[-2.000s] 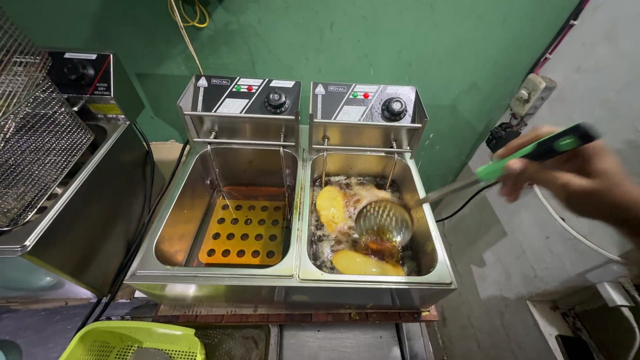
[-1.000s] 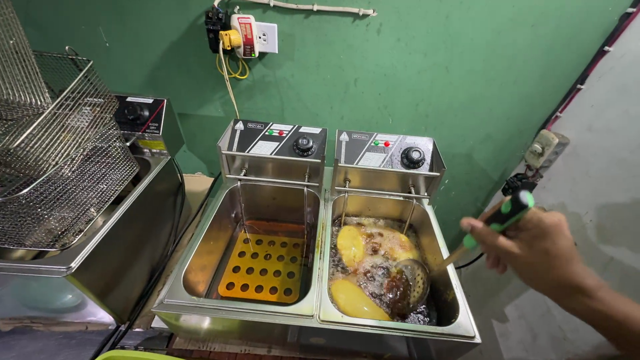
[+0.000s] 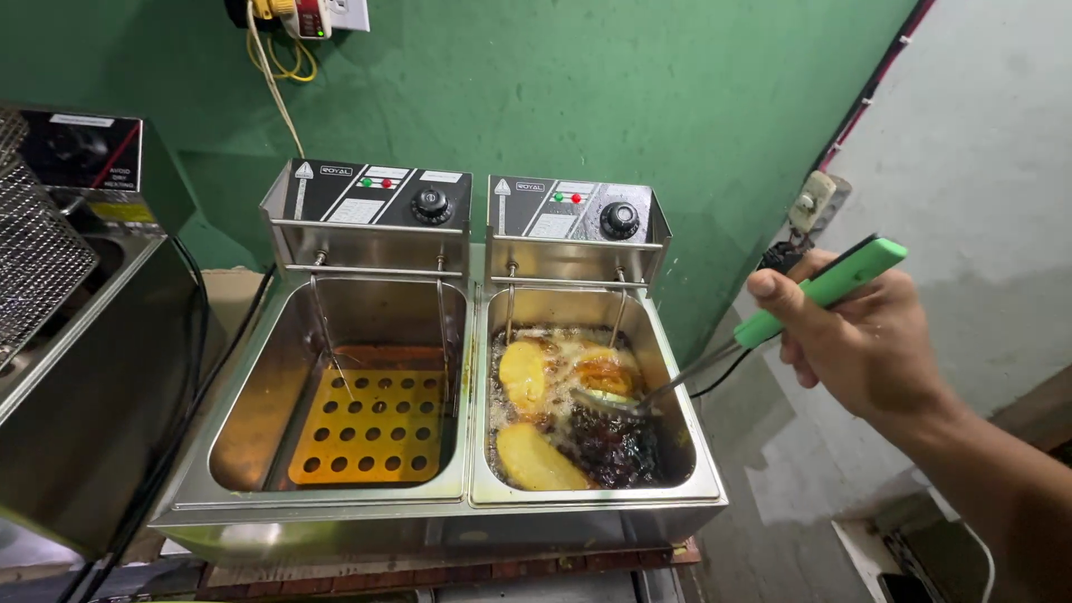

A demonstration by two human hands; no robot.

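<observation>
At the right, my right hand (image 3: 854, 335) grips the green handle of a slotted metal skimmer (image 3: 703, 364). Its shaft crosses the right rim of the right fryer tank (image 3: 710, 469), and its head is partly under the bubbling oil. Around it, oval yellow battered pieces fry: one at the upper left (image 3: 521, 377), one at the lower left (image 3: 538, 459), and a browner one behind the skimmer head (image 3: 607, 377). Steam and foam blur the oil's surface. My left hand is out of view.
The left fryer tank (image 3: 219, 435) holds still oil over a perforated plate (image 3: 368, 427). Another fryer (image 3: 84, 352) with a wire mesh basket (image 3: 38, 251) stands at the far left. Black cables (image 3: 201, 385) run between the machines. A plugged-in adapter (image 3: 308, 18) hangs on the green wall.
My right hand has tilted the skimmer, which showed its round bowl face-on two seconds ago and now shows mostly its edge. The view has moved closer to the fryers.
</observation>
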